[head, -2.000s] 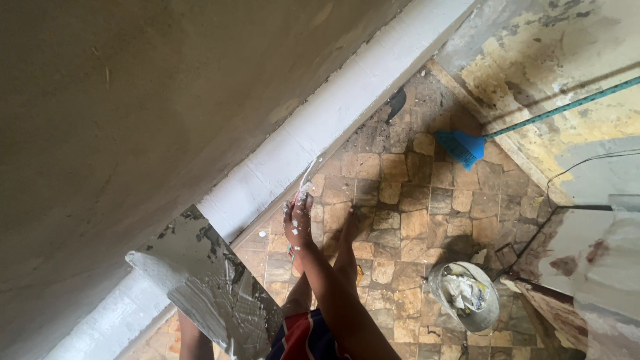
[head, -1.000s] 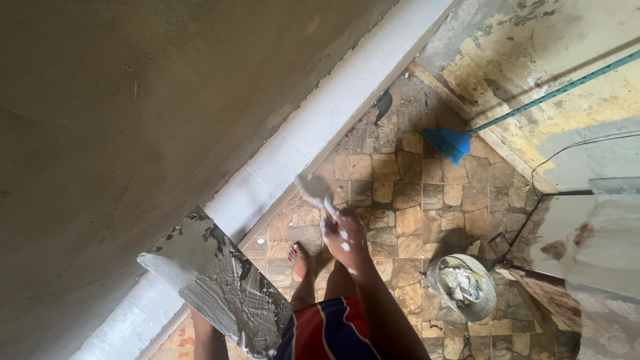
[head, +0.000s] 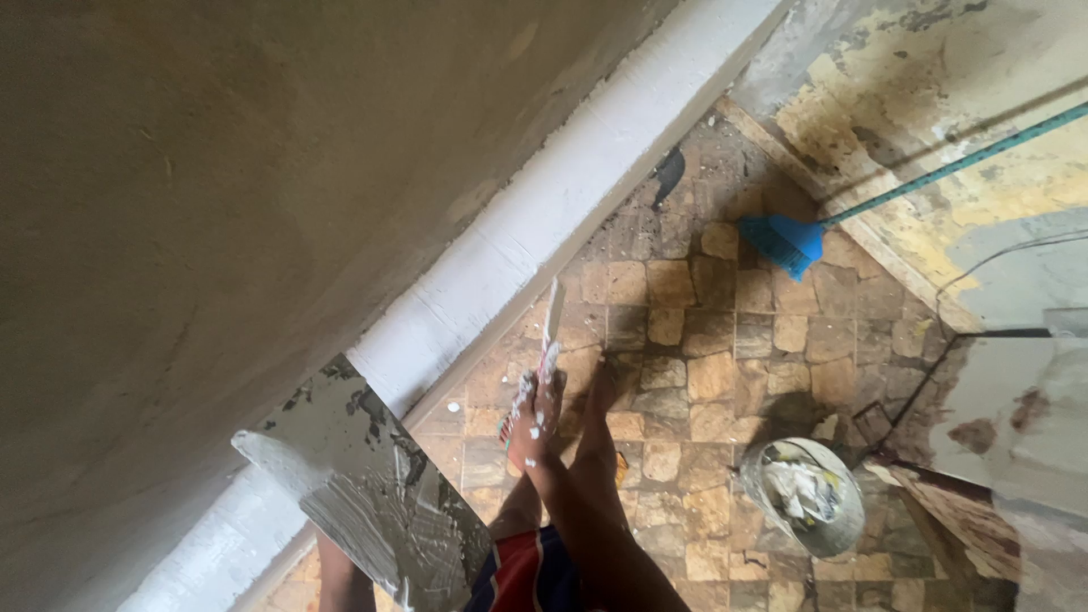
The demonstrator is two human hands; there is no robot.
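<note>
My right hand [head: 532, 416], spotted with white paste, is closed around the handle of a putty knife [head: 553, 316]. The knife's narrow blade profile points up toward the lower edge of a white-coated ledge [head: 518, 246], and contact cannot be told. At the lower left, a flat grey board [head: 374, 484] carries a spread of wet white-grey paste, with a thick ridge at its left. My left forearm [head: 344, 571] runs up beneath this board; the board hides my left hand.
A paste-smeared bucket [head: 752, 493] holding white material stands on the stone-patterned floor [head: 710, 378]. A blue broom [head: 786, 240] with a teal handle leans by the peeling wall [head: 901, 144]. A plastered wall [head: 212, 187] rises at left. My legs are below my right arm.
My right hand has moved left since one second ago. The knife blade, seen broader then, now appears nearly edge-on. The board stays at the lower left.
</note>
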